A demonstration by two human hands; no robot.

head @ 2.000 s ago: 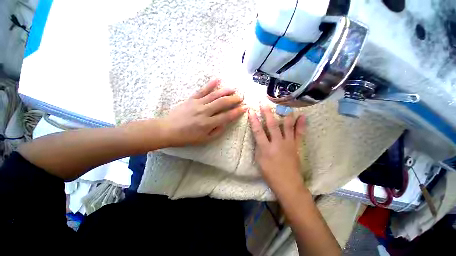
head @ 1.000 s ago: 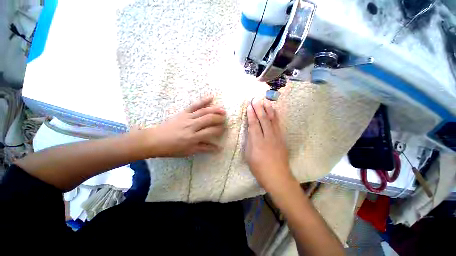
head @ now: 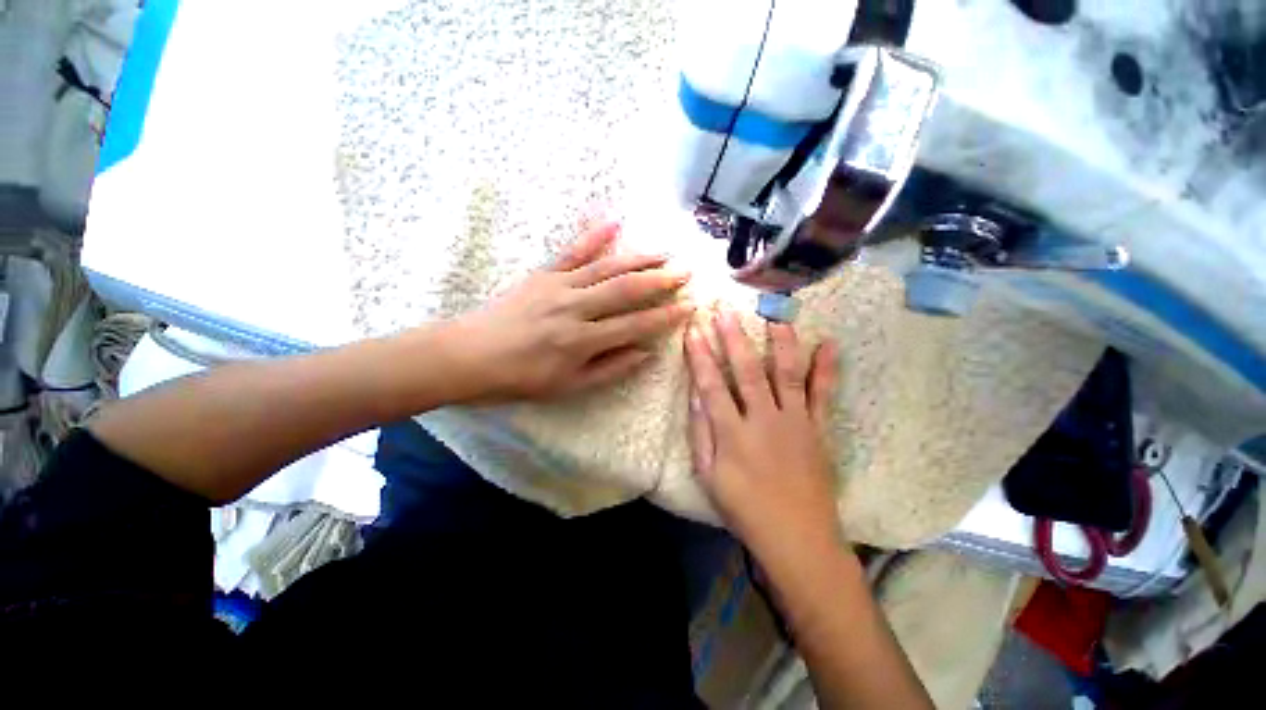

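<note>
A cream nubbly fabric panel (head: 958, 388) lies under the white sewing machine head (head: 757, 104), its near edge hanging over the table's front. My left hand (head: 562, 333) lies flat on the panel, left of the needle area, fingers pointing right. My right hand (head: 764, 416) lies flat on it just below the head, fingers slightly spread and pointing away from me. The fingertips of both hands are close to each other by the bright spot. Glare hides the needle and presser foot. A shiny curved guard (head: 868, 160) covers the head's front.
The white table (head: 222, 180) has a blue strip at its left end. A black smartphone (head: 1083, 451) and red scissor handles (head: 1069, 551) lie at the right. Bundled cloth pieces (head: 308, 544) are below the table's left edge. A red item (head: 1062, 624) is low at the right.
The panel has moved away from me, and its near edge now sits higher. Both hands are nearer the needle area than a second ago. The seam lines seen below the hands no longer show clearly.
</note>
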